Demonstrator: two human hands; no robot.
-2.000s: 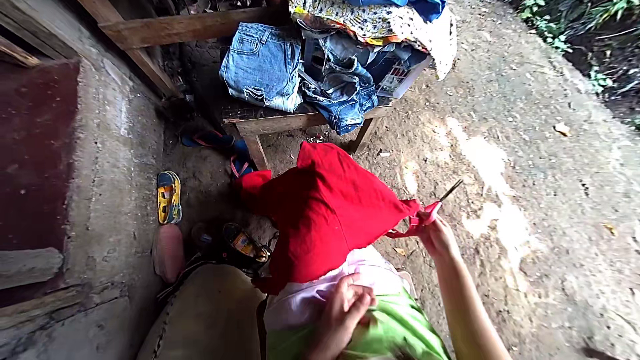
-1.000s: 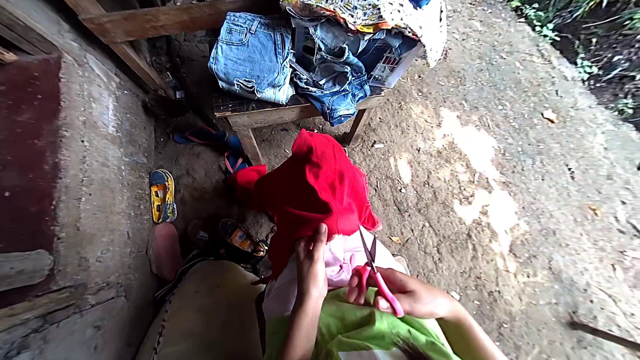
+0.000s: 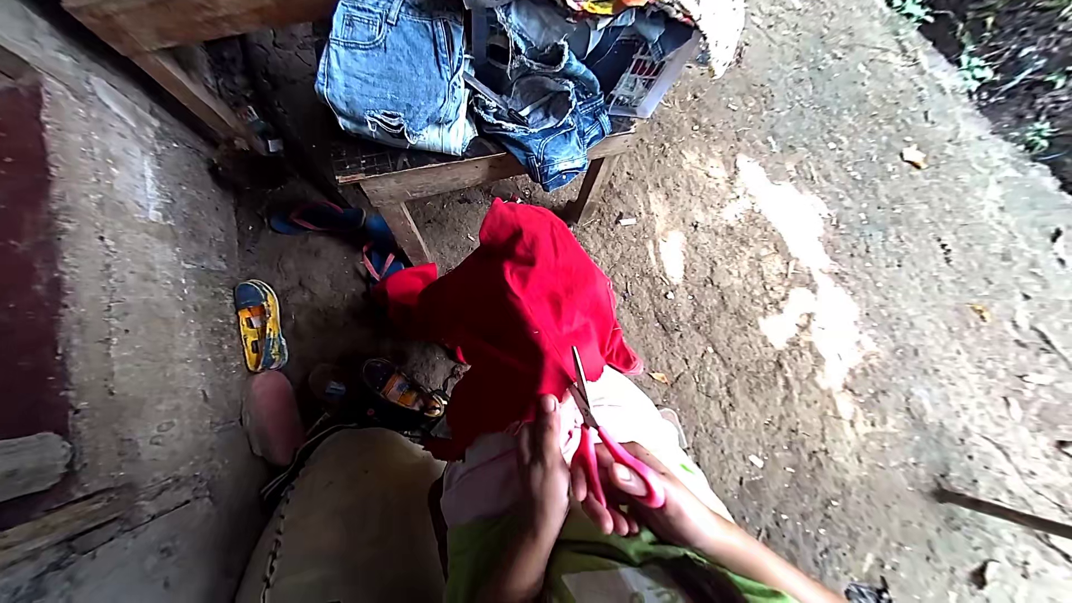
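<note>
Red cloth (image 3: 536, 293) lies draped over my knees, its lower edge near my lap. My right hand (image 3: 641, 490) holds pink-handled scissors (image 3: 615, 461); their blades point up over the cloth's lower edge and look slightly apart. Beside them on the left, my left hand (image 3: 544, 461) is upright at the cloth's lower edge, its fingertips touching or very near it. Whether its fingers pinch the cloth cannot be told. Pale pink fabric and a green garment (image 3: 670, 557) cover my lap beneath both hands.
Ahead, a low wooden bench (image 3: 452, 177) bears folded denim shorts (image 3: 394, 75) and a plastic basket (image 3: 649, 84) of clothes. Yellow-and-blue shoe (image 3: 261, 327) and flip-flops (image 3: 322, 218) lie on the dirt at left, by a concrete wall (image 3: 142, 276). A stuffed sack (image 3: 352, 519) is beside me.
Two seconds ago my right hand was out at the cloth's right edge with the scissors; it is now over my lap near my left hand. My left hand has moved up from my lap to the cloth's edge.
</note>
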